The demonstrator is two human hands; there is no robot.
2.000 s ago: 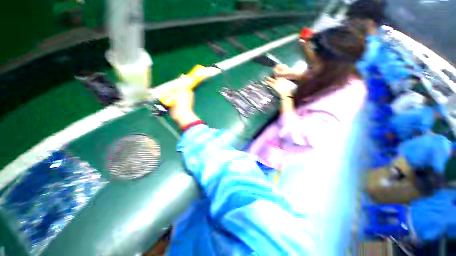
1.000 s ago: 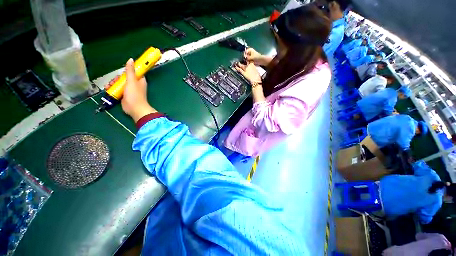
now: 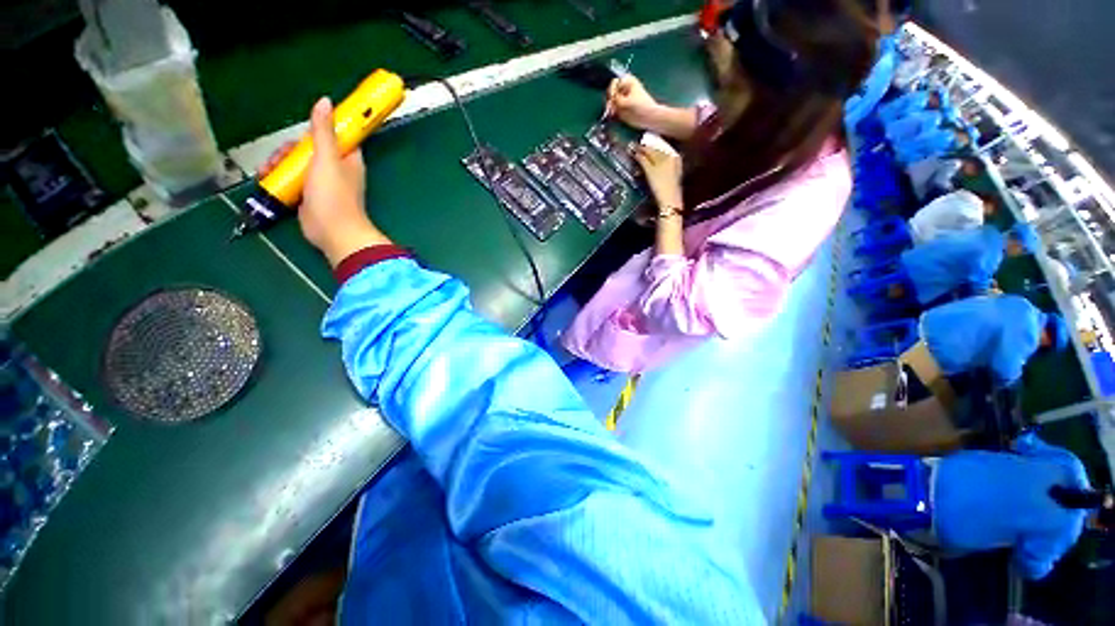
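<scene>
My right hand (image 3: 330, 196) is closed around the yellow electric screwdriver (image 3: 355, 120), held tilted above the bench. Its dark bit end (image 3: 254, 213) points down and left, above the round screw tray (image 3: 183, 355). The black cord (image 3: 489, 184) runs from its back end over the bench to the right. A clear bag filled with blue parts (image 3: 43, 459) lies at the left edge, partly cut off. My left hand is out of the picture.
Several open phone units (image 3: 575, 181) lie on the dark-green bench (image 3: 171, 514) by a neighbour in a pink smock (image 3: 734, 269). A wrapped post (image 3: 153, 104) stands at the white rail (image 3: 73, 263). More phone units (image 3: 49, 184) lie on the belt beyond.
The blur has cleared and the view has shifted. The screwdriver now points down-left, still in my right hand. The neighbour's hands have moved slightly over the phone units.
</scene>
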